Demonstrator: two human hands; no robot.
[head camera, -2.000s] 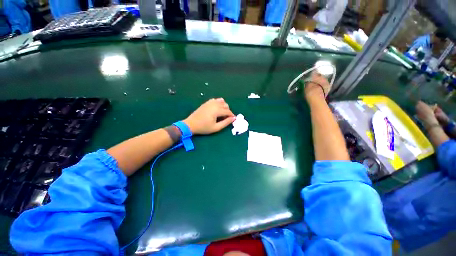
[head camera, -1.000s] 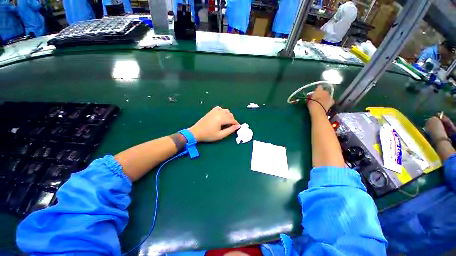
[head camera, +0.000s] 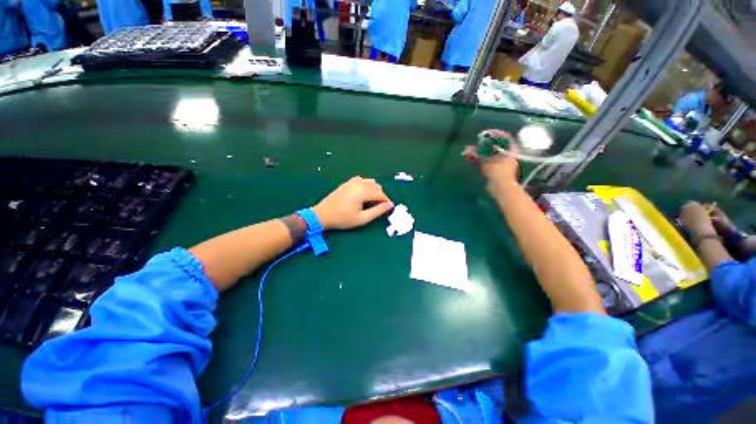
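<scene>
My left hand (head camera: 356, 203) rests on the green surface with its fingers curled and the fingertips close together at the edge of a crumpled white wiping tissue (head camera: 399, 221). Whether they grip it or a tiny part cannot be made out. My right hand (head camera: 498, 166) is raised farther out on the right, holding the glue dispensing syringe; its green fitting (head camera: 492, 146) shows at the fingers, and the barrel and tip are hidden or blurred. A pale air hose (head camera: 547, 156) trails right from it. A white paper sheet (head camera: 439, 261) lies flat right of the tissue.
Black component trays (head camera: 83, 240) lie left, another stack (head camera: 157, 45) across the line. A grey controller (head camera: 572, 217) bears a yellow tray (head camera: 692, 257) with a white tube (head camera: 626, 247). A metal post (head camera: 622, 99) slants at right. Blue cord (head camera: 261, 310) hangs from my left wrist. Another person's hands (head camera: 700, 222) are far right.
My right hand has moved left from beside the post, bringing the green fitting into view and drawing the hose out behind it. My left hand stays by the tissue.
</scene>
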